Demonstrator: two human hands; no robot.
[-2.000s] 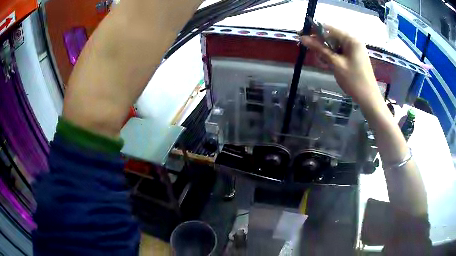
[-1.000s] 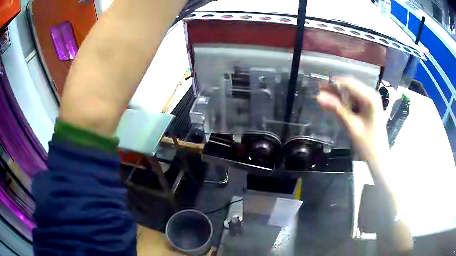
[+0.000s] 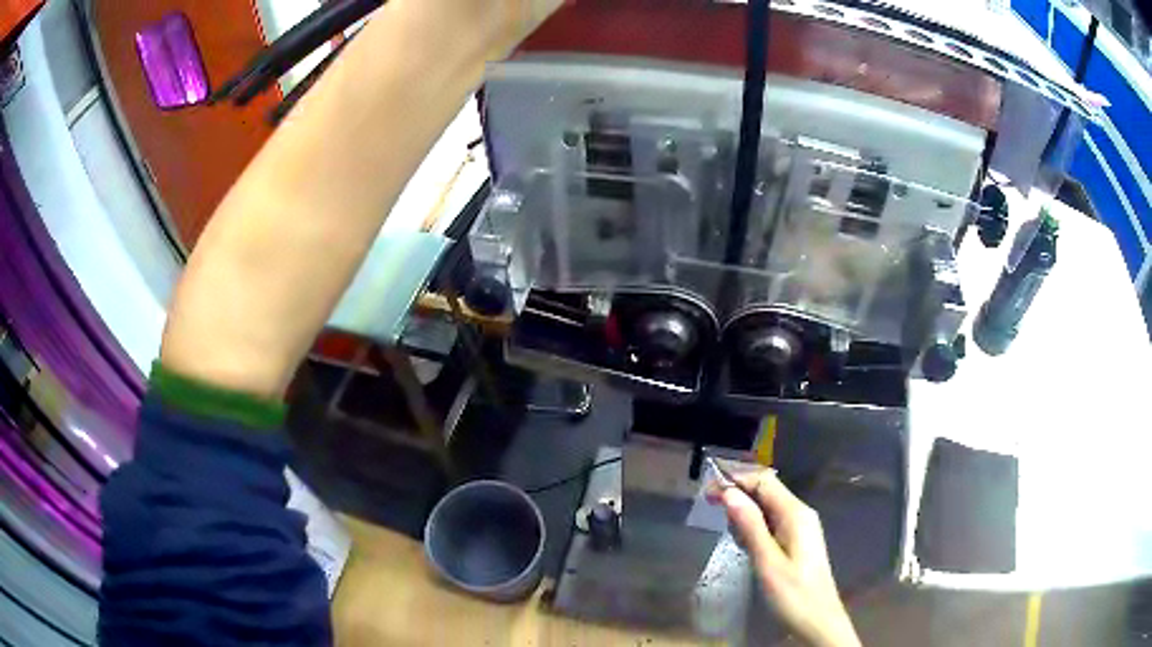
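Note:
A long black strap [image 3: 745, 152] hangs from the top edge, passes behind the clear guard [image 3: 606, 228] and runs down between the two black rollers [image 3: 663, 335]. A short black end shows below the rollers. My right hand [image 3: 781, 544] is low, below the rollers, with a small thin pale tool [image 3: 718, 473] pinched in its fingertips, close beside that black end. Whether they touch is unclear. My left forearm crosses the upper left; my left hand is beyond the top edge. A fanned bundle of black straps [image 3: 297, 53] sticks out behind the forearm.
A grey bucket [image 3: 486, 541] stands below left of the rollers, with a small black fitting [image 3: 604, 525] beside it. At right, a dark bottle [image 3: 1018, 284] and a black pad [image 3: 968, 508] lie on a white table [image 3: 1086, 417].
My right hand has come down from the strap's upper part, past the guard, to below the rollers. The view has shifted lower and closer to the machine; the strap bundle's ends now show at upper left.

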